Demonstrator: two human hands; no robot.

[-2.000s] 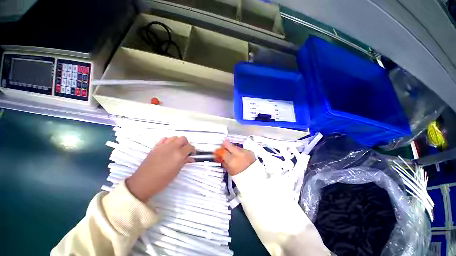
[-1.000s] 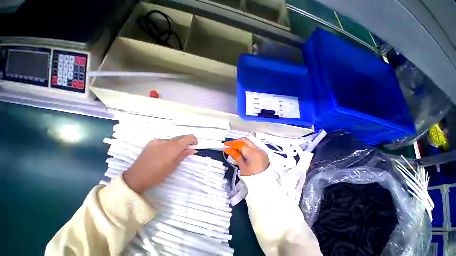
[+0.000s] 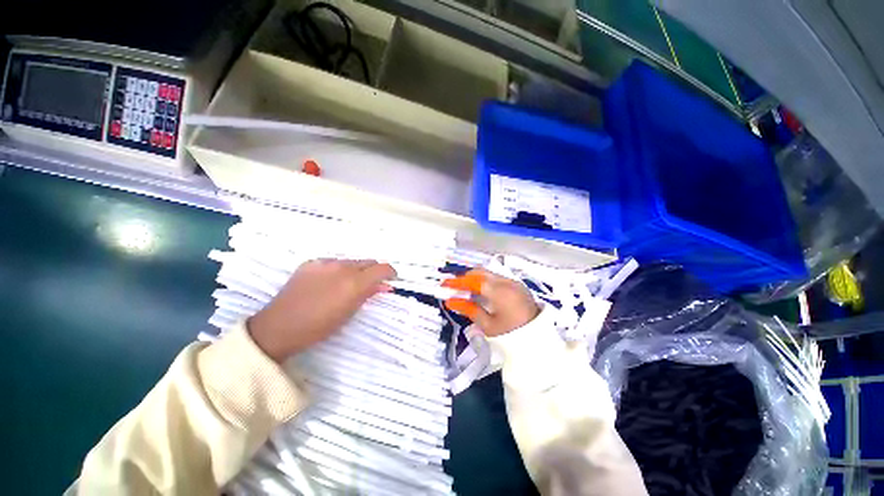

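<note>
White strips (image 3: 368,387) lie side by side in a broad stack on the dark green mat. My left hand (image 3: 325,295) is over the upper part of the stack, its thumb and fingers pinching a white strip (image 3: 417,287) near its right end. My right hand (image 3: 504,302) is just right of the stack and holds an orange tool (image 3: 465,295), whose two orange parts show apart at the fingertips. The tool meets or nearly meets the strip's end; exact contact is unclear. No black piece can be made out between the hands.
Loose curled white strips (image 3: 473,360) lie right of the stack. A clear plastic bag (image 3: 775,426) with black pieces is at the lower right. Behind are a beige divided tray (image 3: 426,208), a small blue bin (image 3: 543,145), a large blue tote (image 3: 717,194) and a digital scale (image 3: 97,102).
Two seconds ago a dark piece or tool part showed between the hands; now a white strip does. The orange tool's parts have spread since one second ago. The view has shifted slightly.
</note>
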